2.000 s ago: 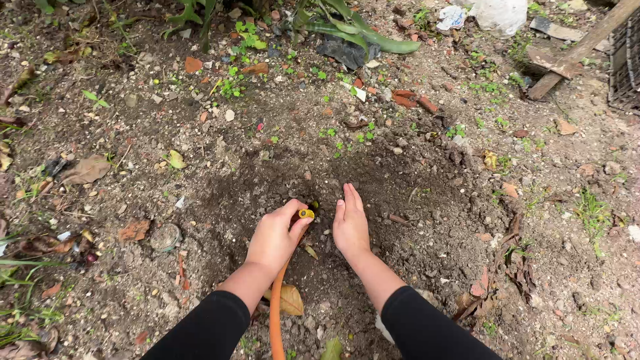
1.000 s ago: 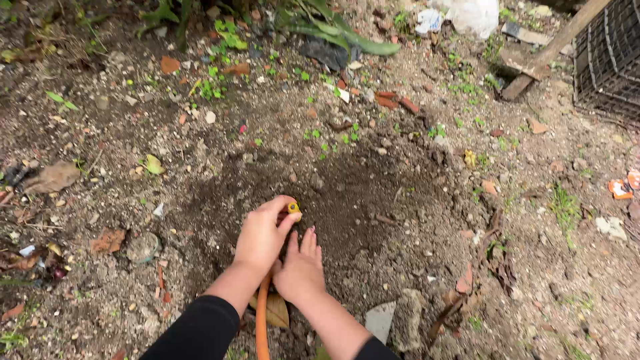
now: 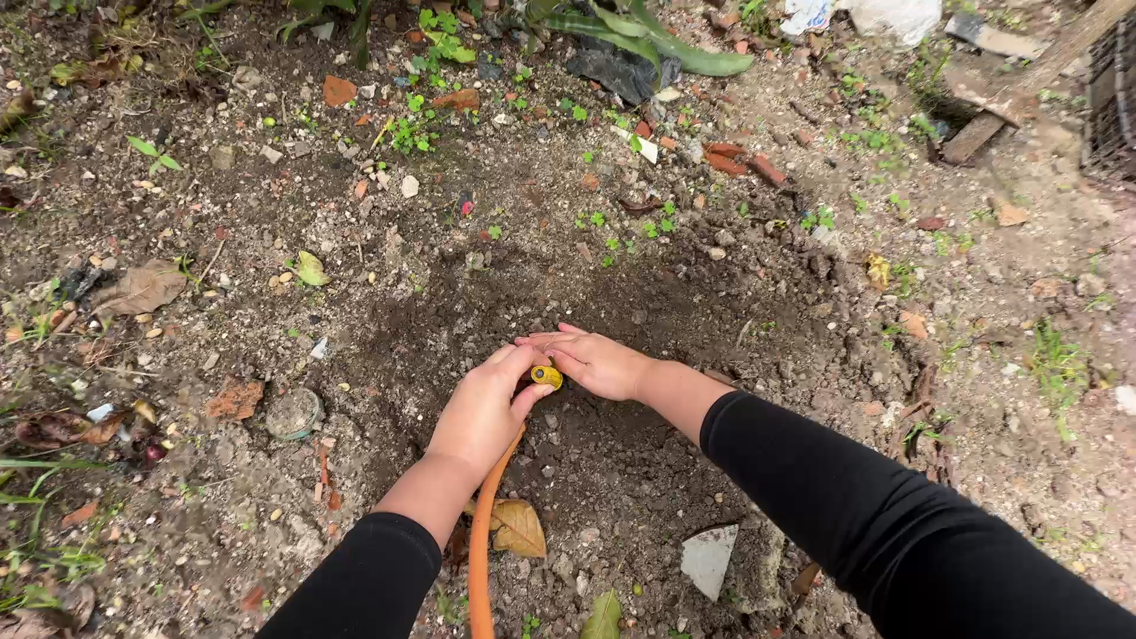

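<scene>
My left hand [image 3: 484, 404] grips a yellow hose fitting [image 3: 546, 377] between thumb and fingers, its round opening facing up. An orange hose [image 3: 481, 550] runs from beneath that hand to the bottom edge of the view. Just beyond the fitting, my right hand [image 3: 599, 362] lies palm down, low over dark loose soil [image 3: 639, 453], with its fingertips against or very near the left fingers. It holds nothing visible; its palm is hidden. The join between hose and fitting is hidden by the left hand.
A dry brown leaf [image 3: 517, 528] and a pale shard [image 3: 708, 561] lie near my wrists. Brick bits [image 3: 745, 164] and small green sprouts [image 3: 413, 133] dot the ground ahead. A wooden piece [image 3: 974, 136] and a dark wire crate [image 3: 1111, 102] stand at the upper right.
My right hand was on the near side of the left hand one second ago and is now beyond the fitting, pointing left. The left hand keeps its grip on the fitting.
</scene>
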